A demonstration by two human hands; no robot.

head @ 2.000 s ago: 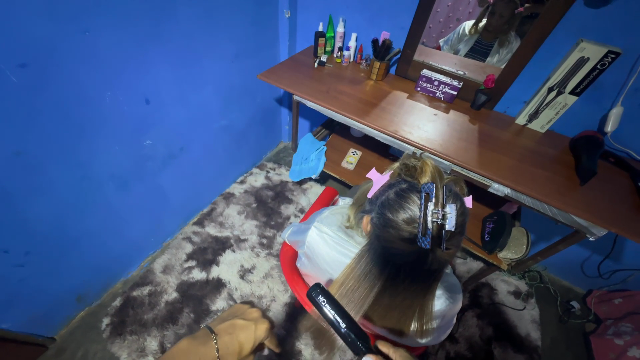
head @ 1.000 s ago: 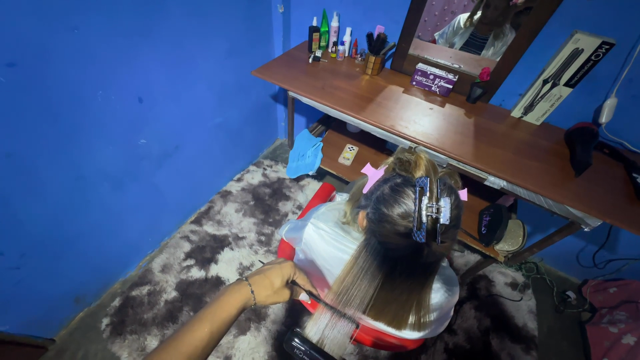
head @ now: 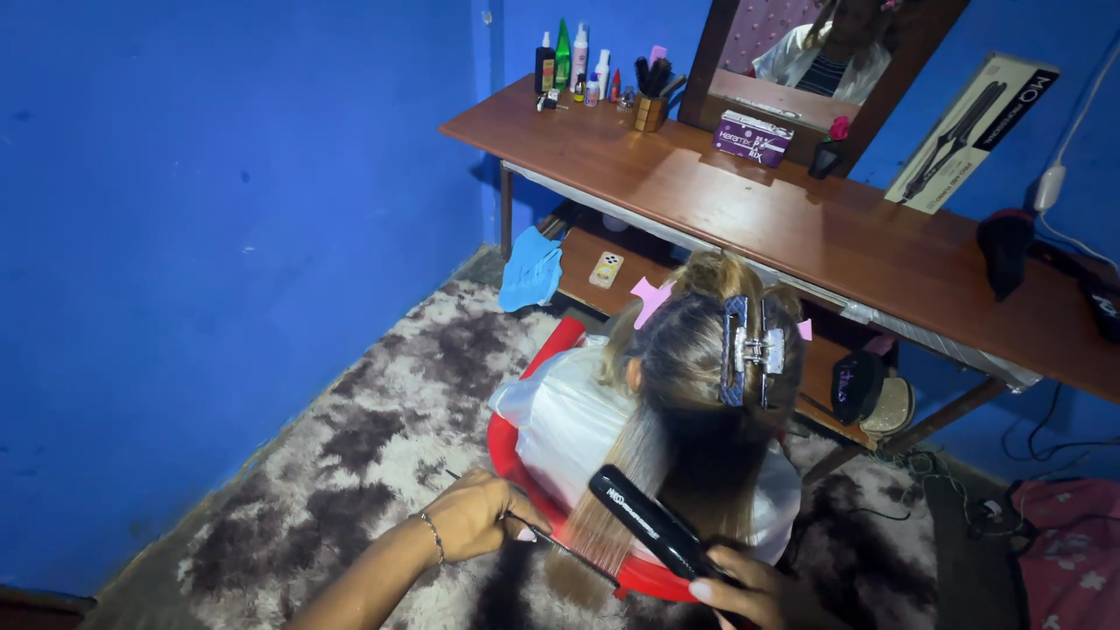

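A person in a white cape sits on a red chair, back to the camera. Dark hair with lighter lengths hangs down, its upper part held by a dark claw clip and pink clips. My left hand, with a bracelet at the wrist, holds a thin dark tail comb whose teeth lie at the lower hair. Gripped in my right hand is a black hair straightener, lying across the lengths just above the comb; its far plate is hidden.
Ahead stands a wooden table with bottles, a brush holder, a framed mirror, a straightener box and a hair dryer. Cables lie on the floor at right. A patterned rug covers the floor.
The straightener, low at the frame's bottom edge one second ago, is now higher across the hair. My left hand with the comb moved in from the lower left and is now lower than a second ago.
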